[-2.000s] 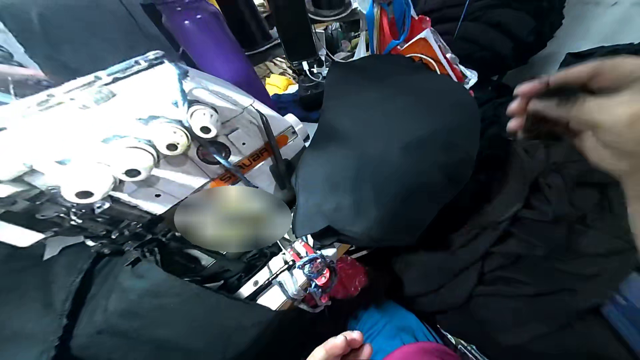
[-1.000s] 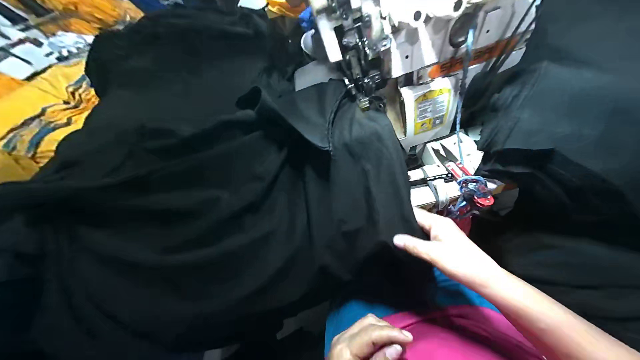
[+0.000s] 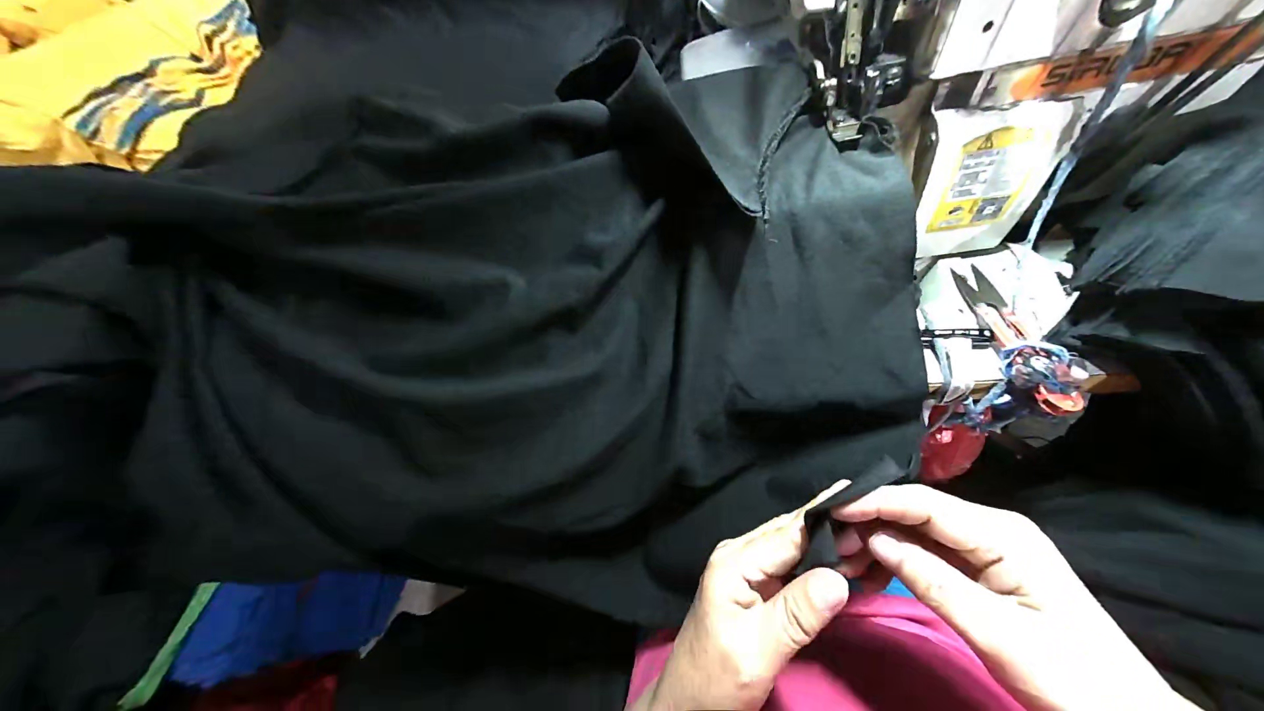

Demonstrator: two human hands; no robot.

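A large black fabric garment point(image 3: 474, 336) lies spread in folds across the view, its upper right part under the presser foot point(image 3: 844, 126) of a Siruba sewing machine point(image 3: 1106, 59). A stitched seam runs down from near the foot. At the garment's lower right edge, my left hand point(image 3: 755, 602) pinches the cloth between thumb and fingers. Close beside it, my right hand point(image 3: 958, 563) has its fingertips on the same edge, partly hidden by the fabric.
Thread snips point(image 3: 992, 306) with string-wrapped handles lie on the machine's ledge at right. Yellow fabric point(image 3: 128, 79) is at upper left, blue cloth point(image 3: 286, 627) at lower left. More black cloth point(image 3: 1165, 395) hangs at right. A pale blue cord point(image 3: 1076, 148) runs down past the machine.
One second ago my right hand lay on the garment's right edge and my left hand was near my lap. Both hands have come together at the lower edge, with cloth between them. The view is closer.
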